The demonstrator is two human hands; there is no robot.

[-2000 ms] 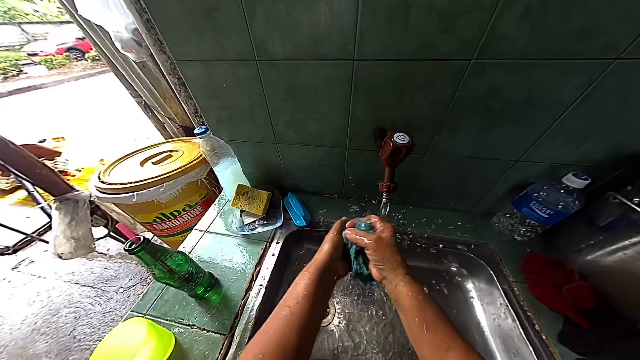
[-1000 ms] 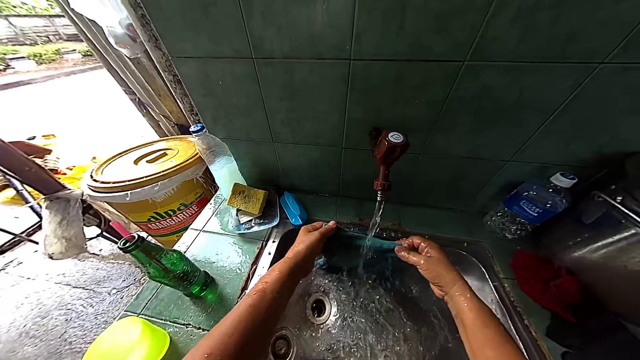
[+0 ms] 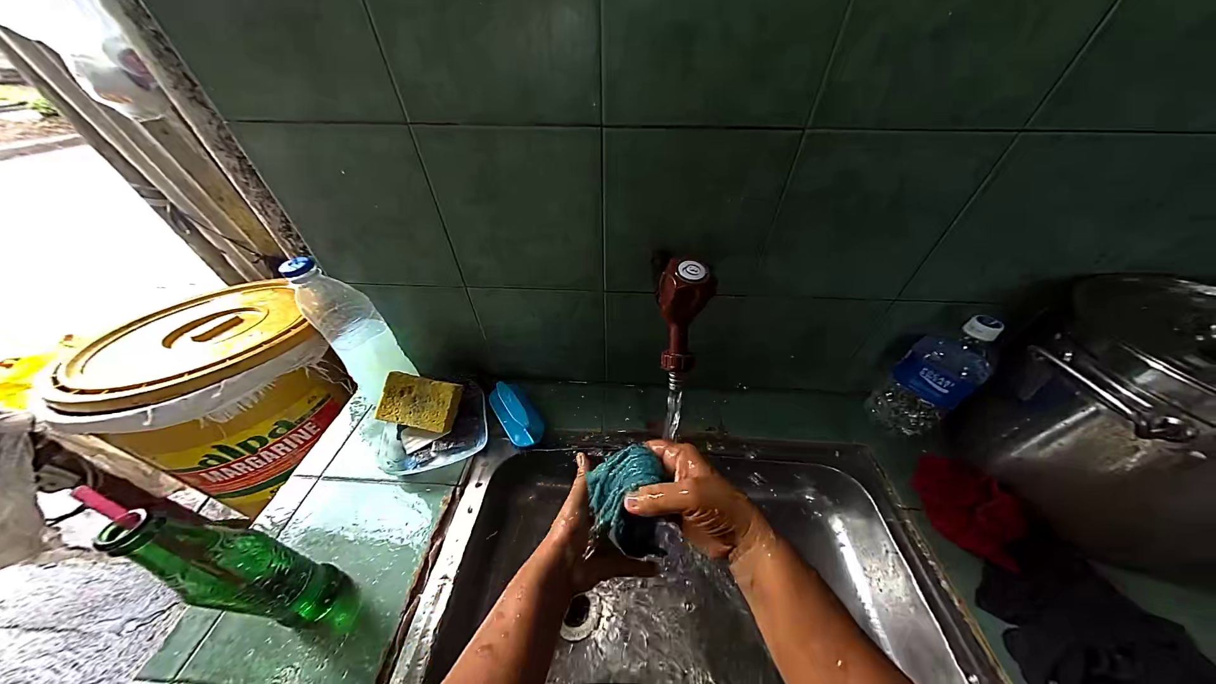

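A bunched, wet teal cloth (image 3: 622,489) is between my hands over the stainless steel sink (image 3: 879,560). The fingers and thumb of my right hand (image 3: 698,499) grip it from the right. My left hand (image 3: 579,537) cups its left side and underside, thumb up; part of that hand is hidden by the cloth. Water runs from the dark red tap (image 3: 681,304) on the tiled wall, just above my right hand, and splashes into the basin. A drain hole (image 3: 578,617) shows below my left hand.
Left of the sink are a green glass bottle (image 3: 237,575), a yellow sponge (image 3: 418,403) on a small tray (image 3: 472,439), a blue brush (image 3: 516,415), a plastic bottle (image 3: 351,323) and a margarine bucket (image 3: 204,399). Rightward are a labelled bottle (image 3: 936,375), a red cloth (image 3: 969,508) and a metal pot (image 3: 1121,418).
One second ago the cloth was spread between my hands, which were apart under the tap. Now my hands are close together and the cloth is bunched up.
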